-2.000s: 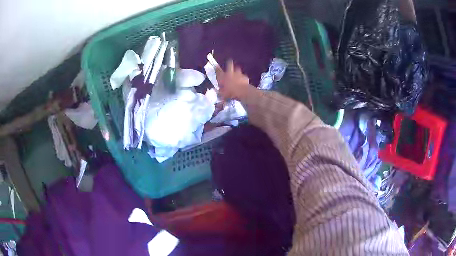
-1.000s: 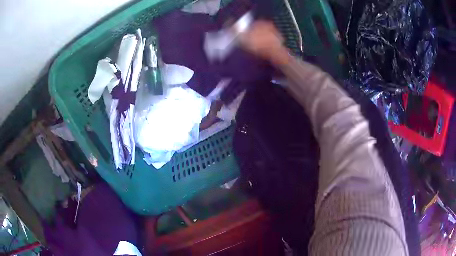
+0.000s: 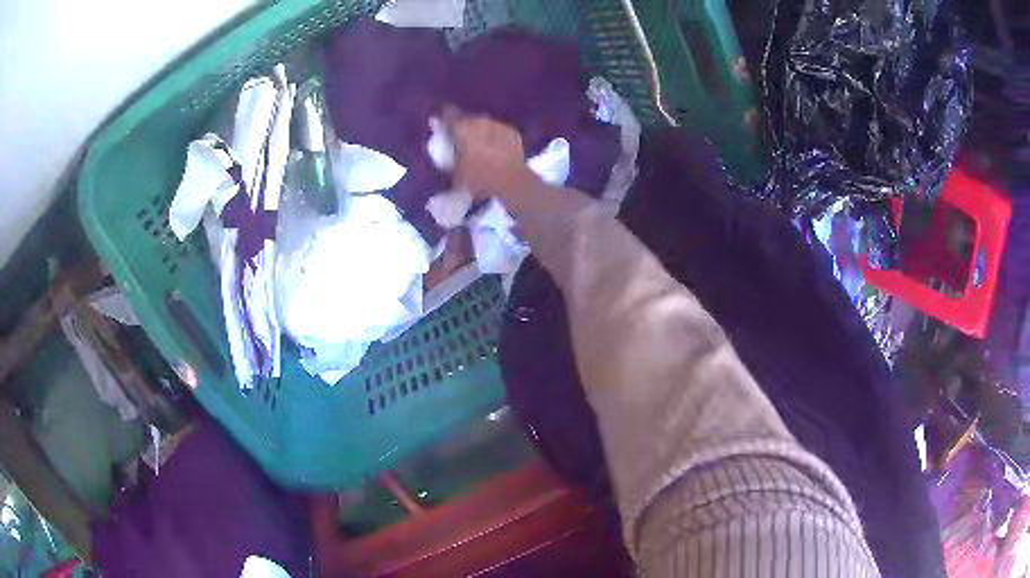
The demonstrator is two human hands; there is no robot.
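Note:
My right hand [image 3: 488, 156] reaches into the green plastic basket [image 3: 328, 449], its fingers closed on a small white interfacing scrap [image 3: 442, 145]; the grip is slightly blurred. Purple cloth pieces [image 3: 386, 77] lie under and behind the hand. More white scraps [image 3: 494, 239] lie just below the hand. A white bundle [image 3: 352, 271] sits in the basket's middle, with white folded strips [image 3: 258, 147] upright to its left. My left hand is out of the picture.
Dark cloth [image 3: 745, 305] drapes over the basket's right edge under my forearm. A black plastic bag [image 3: 864, 102] hangs at upper right above a red stool [image 3: 960, 248]. A red-brown box [image 3: 486, 525] is below the basket. Purple cloth [image 3: 203, 508] lies lower left.
My right hand moved up and right, then back left and down with a white scrap at its fingers. The basket now sits farther left in view. Purple cloth in it has shifted.

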